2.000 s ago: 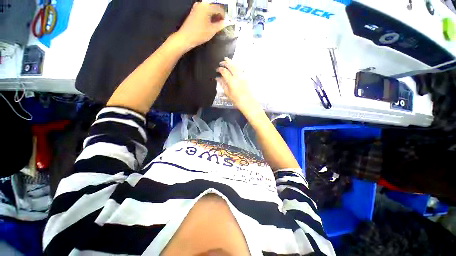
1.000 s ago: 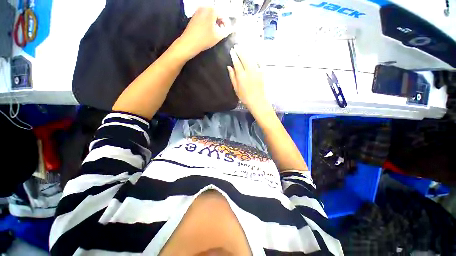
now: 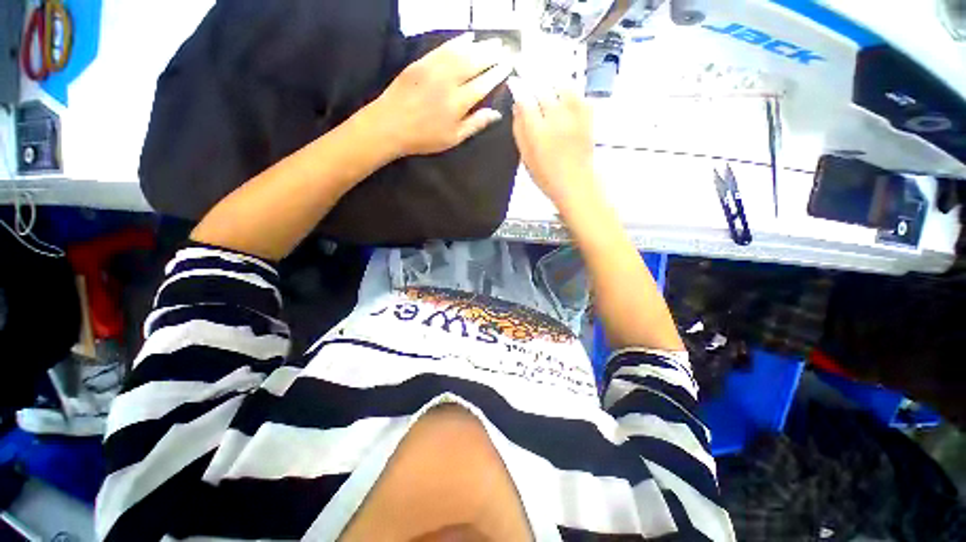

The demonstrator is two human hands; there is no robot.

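A large black cloth panel (image 3: 275, 95) lies on the white table left of the needle area, its right edge by my hands. My left hand (image 3: 440, 101) lies palm down on the cloth, fingers spread and pointing at the needle area. My right hand (image 3: 553, 132) rests at the cloth's right edge, fingertips close to my left fingertips. Whether either hand pinches the cloth cannot be told. The metal presser foot area (image 3: 561, 21) is at the top centre, washed out by bright light.
Black thread snips (image 3: 732, 204), a thin metal tool (image 3: 773, 154) and a dark phone (image 3: 845, 191) lie on the right of the table. Orange-handled scissors (image 3: 46, 40) are at far left. A blue bin (image 3: 757, 397) with dark cloth stands below right.
My left hand has opened from a curled grip and lies flatter on the cloth. My right hand has moved up towards the needle. The whole view has shifted slightly.
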